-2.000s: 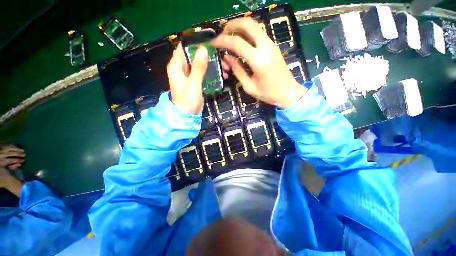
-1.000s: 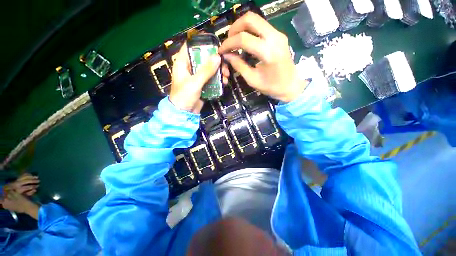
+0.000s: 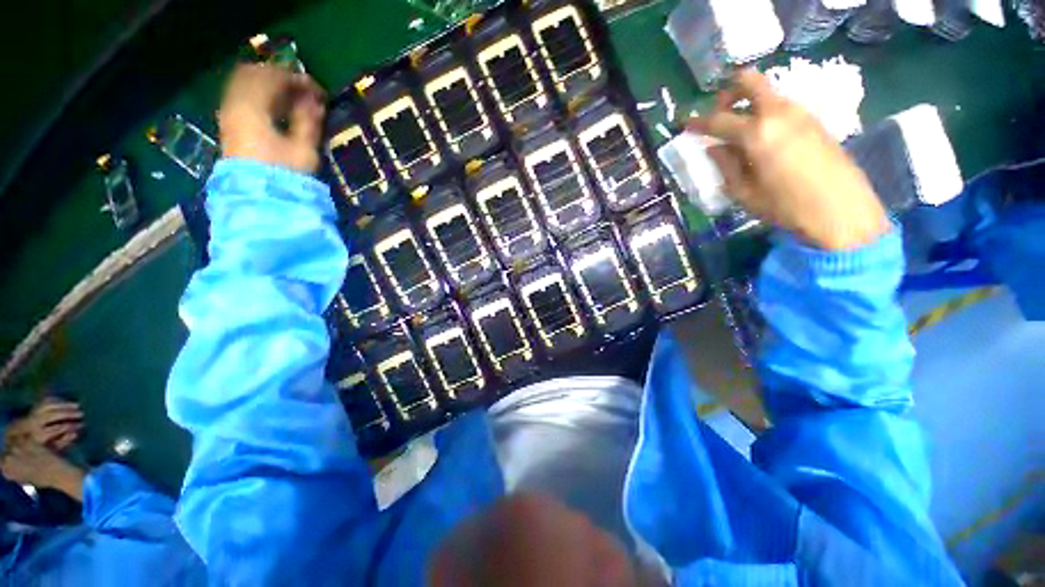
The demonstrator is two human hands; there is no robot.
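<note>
The black tray [image 3: 596, 106] lies in front of me with rows of dark phone units [image 3: 504, 213], each with a pale gold rectangular outline. My left hand [image 3: 270, 115] is at the far left edge of the tray, over the belt side. A phone unit [image 3: 275, 52] with an orange tip shows just beyond its fingers; I cannot tell whether the hand grips it. My right hand [image 3: 791, 166] is at the right, over the small white strips [image 3: 819, 92] and beside a white flat piece [image 3: 698, 172]. Its fingertips are blurred, and whether they hold anything is unclear.
Two green units [image 3: 183, 146] lie on the dark green belt [image 3: 69, 241] at the left. Grey-edged stacks with white tops [image 3: 745, 29] stand at the far right, another stack [image 3: 930, 155] nearer. Another person's hands [image 3: 44, 441] are at the lower left, with a blue sleeve.
My hands have parted from the phone unit held between them over the tray. The left moved left to the belt side, the right moved right to the white strips. The tray's middle is now uncovered.
</note>
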